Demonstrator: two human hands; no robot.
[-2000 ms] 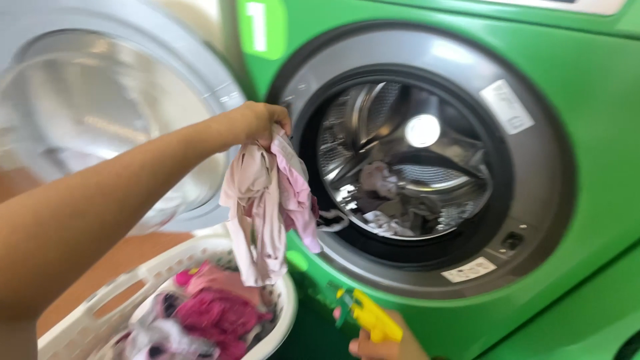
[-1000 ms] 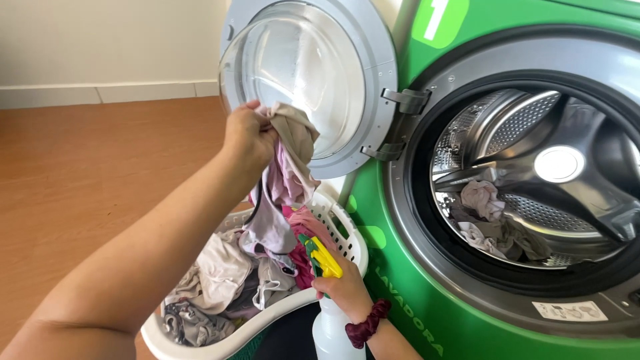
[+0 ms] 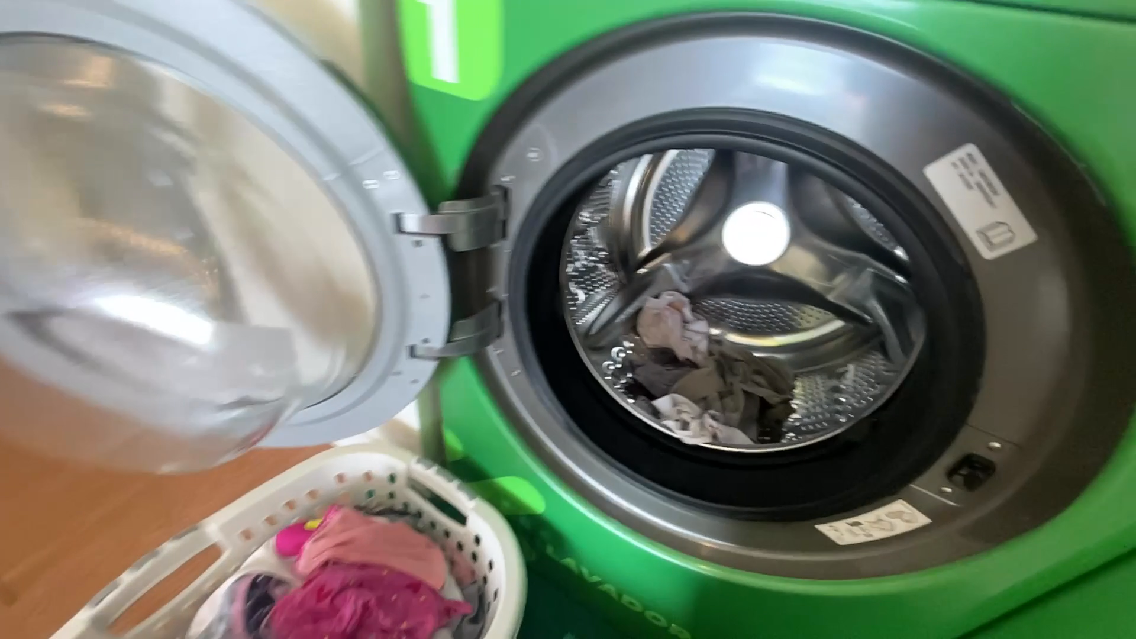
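Note:
Neither of my hands shows in the head view now, so what they hold cannot be seen. A front-loading washing machine (image 3: 887, 550) with a green front stands with its round glass door (image 3: 417, 293) swung wide to the left on two hinges. Crumpled clothes (image 3: 728, 386), grey-brown and pale, lie at the bottom of the steel drum (image 3: 772, 311). Below the door, a white plastic laundry basket (image 3: 506, 550) holds a magenta garment (image 3: 364, 603), a salmon-pink garment (image 3: 382, 546) and other pieces in white and dark colours.
The open door (image 3: 213, 53) fills the upper left, above the basket. Brown floor (image 3: 44, 532) shows at the lower left. The machine's grey rim bears labels (image 3: 981, 200) and a latch socket (image 3: 972, 470) at its lower right. The basket stands close against the machine's front.
My left hand, earlier raised with pale and pink clothes, has left the view. My right hand, earlier on a spray bottle with a yellow and green head, is also out of view. The view has shifted.

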